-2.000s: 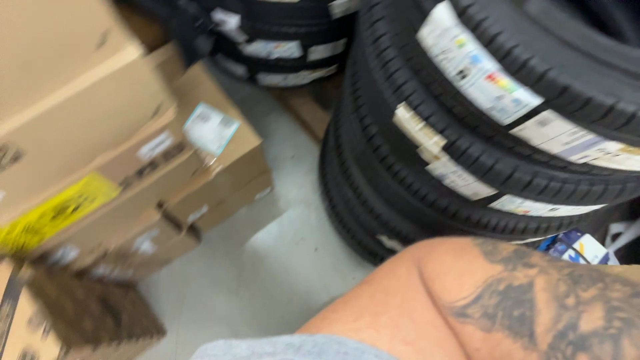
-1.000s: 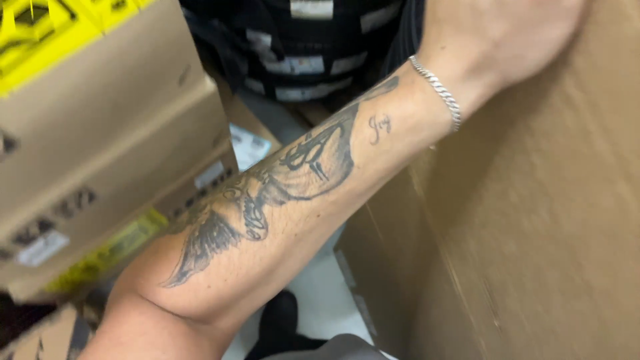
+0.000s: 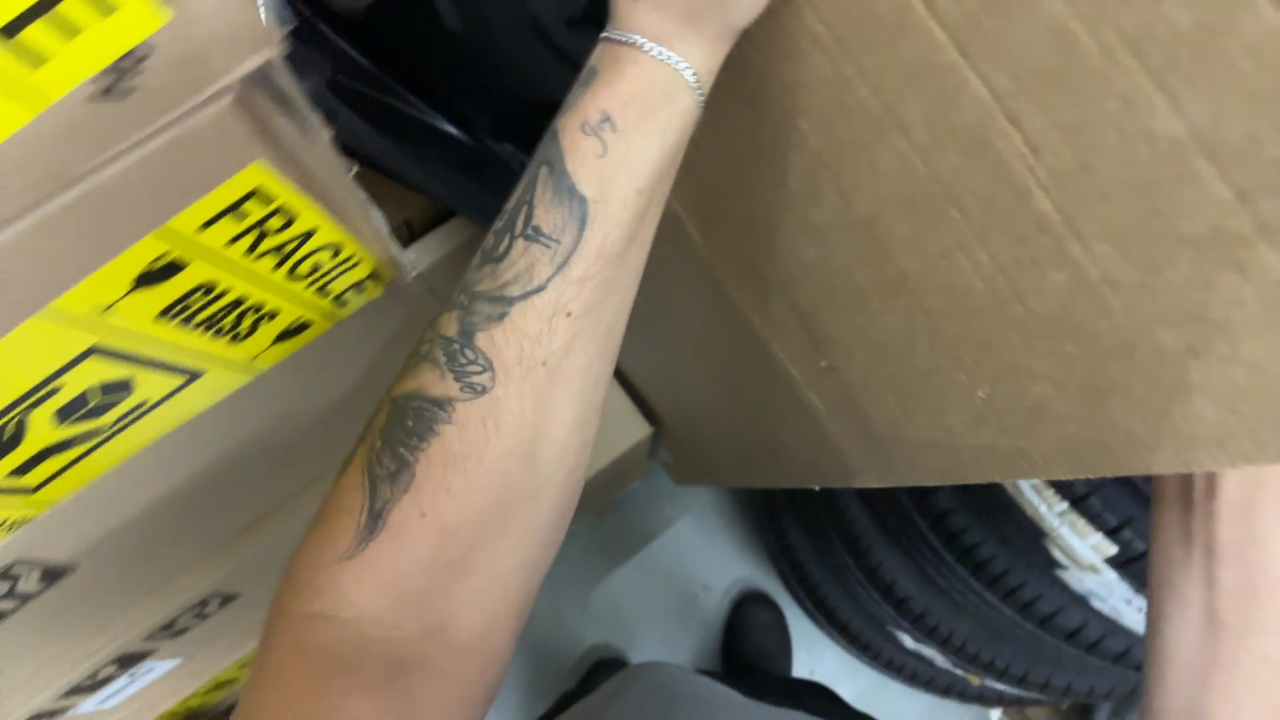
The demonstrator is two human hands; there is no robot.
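Note:
A large plain cardboard box (image 3: pixel 980 240) fills the right side, tilted and raised above the floor. My left hand (image 3: pixel 690 15) lies against its upper left edge, gripping it; the fingers run out of view at the top. A silver chain bracelet (image 3: pixel 655 55) circles the wrist, and the forearm is tattooed. At the lower right my right forearm shows, passing behind the box's lower edge, so that hand is hidden. Stacked black tyres (image 3: pixel 900 590) with labels are partly covered by the box.
Cardboard boxes (image 3: pixel 200 420) are stacked close on the left, one bearing yellow fragile-glass tape (image 3: pixel 270 250). Dark wrapping or plastic (image 3: pixel 440 80) lies behind my left arm. Below, the grey floor (image 3: pixel 650 580) shows around my dark shoes (image 3: pixel 757 638).
The large box, unseen two seconds ago, came into view by one second ago and now covers part of the tyres. My right forearm has come into view. The view has shifted strongly.

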